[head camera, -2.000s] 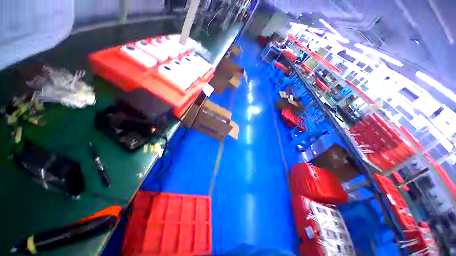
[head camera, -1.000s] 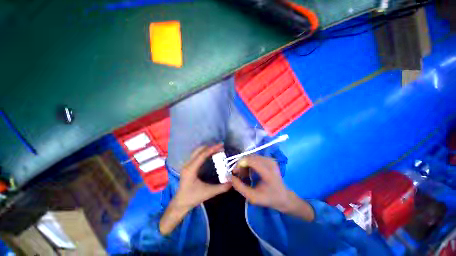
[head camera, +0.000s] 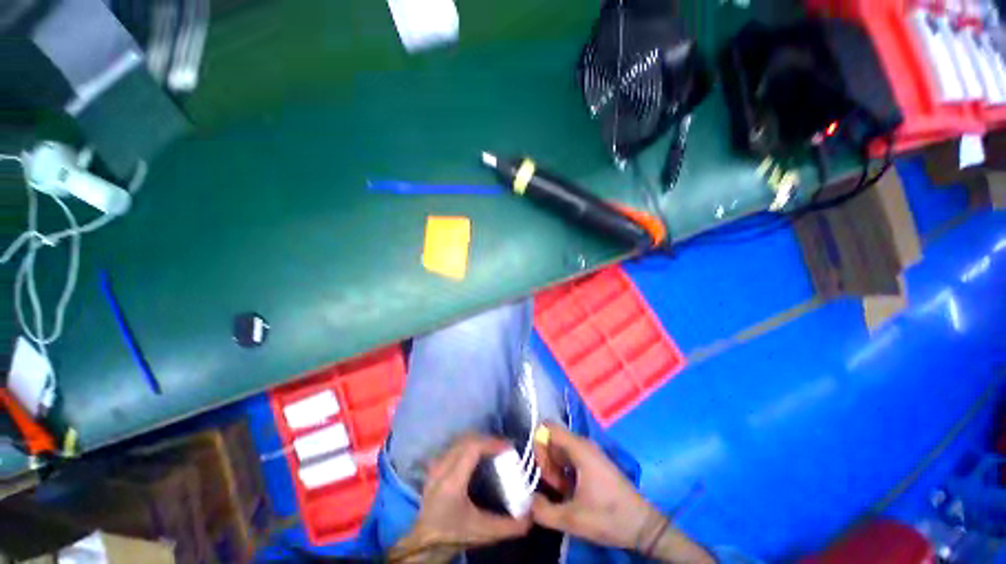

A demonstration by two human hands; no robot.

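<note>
A white handheld unit [head camera: 511, 483] is held over my lap, one end facing up, with thin white cables [head camera: 531, 410] rising from it. My left hand [head camera: 461, 498] is closed around the unit from the left. My right hand [head camera: 587, 491] is at the unit's right side by the cable end, with a pale yellow cover on a fingertip. Its fingers hide where the cables meet the unit, so I cannot tell exactly what they pinch.
The green bench [head camera: 320, 253] holds an orange-yellow card [head camera: 447, 246], blue sticks [head camera: 432, 188], a black electric screwdriver [head camera: 579, 206], a small black disc [head camera: 250, 329], a fan [head camera: 640, 83] and a white corded device [head camera: 77, 180]. Red trays [head camera: 609, 344] flank my lap, the left one holding white units [head camera: 321, 442].
The view has swung from the aisle down to my lap, then up a little to show more bench. Both hands stay at the unit; the cables now point upward instead of to the right.
</note>
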